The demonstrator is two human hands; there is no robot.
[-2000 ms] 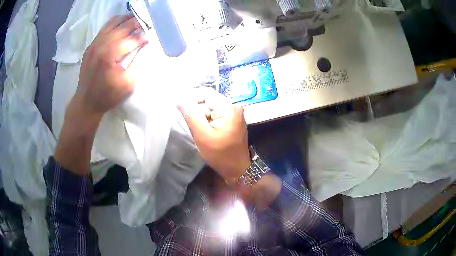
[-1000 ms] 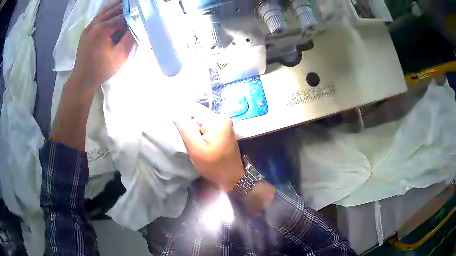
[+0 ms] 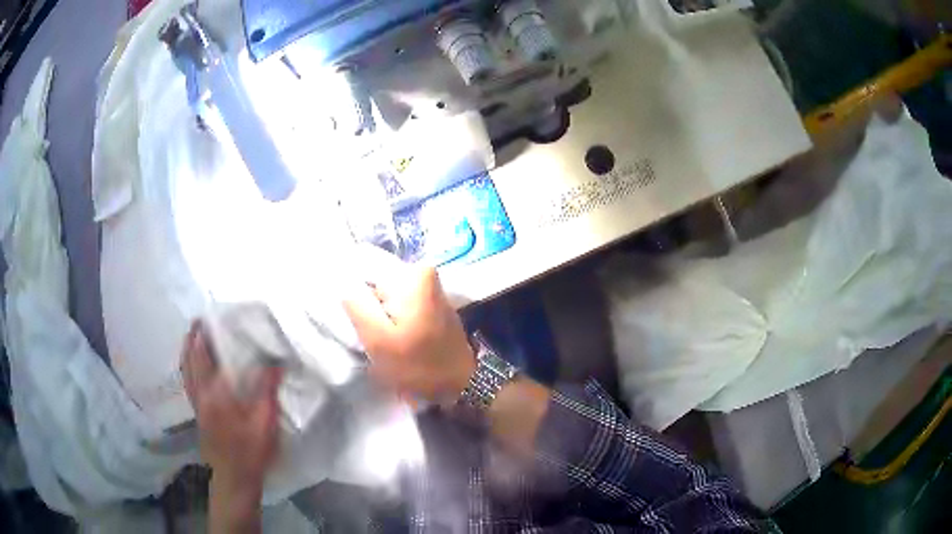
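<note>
The white garment piece [image 3: 224, 245] lies under the lamp glare at the left of the sewing machine [image 3: 438, 136] and hangs toward my lap. My right hand [image 3: 407, 329], with a metal watch at the wrist, pinches the cloth edge just in front of the blue plate [image 3: 459, 224]. My left hand [image 3: 232, 402] is blurred, low on the left, with its thumb and fingers around a fold of the cloth. The needle area is hidden by glare and cloth.
The blue-grey bar [image 3: 245, 136] stands over the cloth. Pale ribbed knobs [image 3: 465, 47] are on the machine front. A long white cloth heap [image 3: 47, 313] lies at the far left. A gathered white bundle [image 3: 767, 323] hangs at the lower right, near a yellow bar [image 3: 887, 89].
My left hand has moved from the upper left down toward my lap. My right hand still holds the cloth near the blue plate. The view has shifted, so the machine sits lower and further left.
</note>
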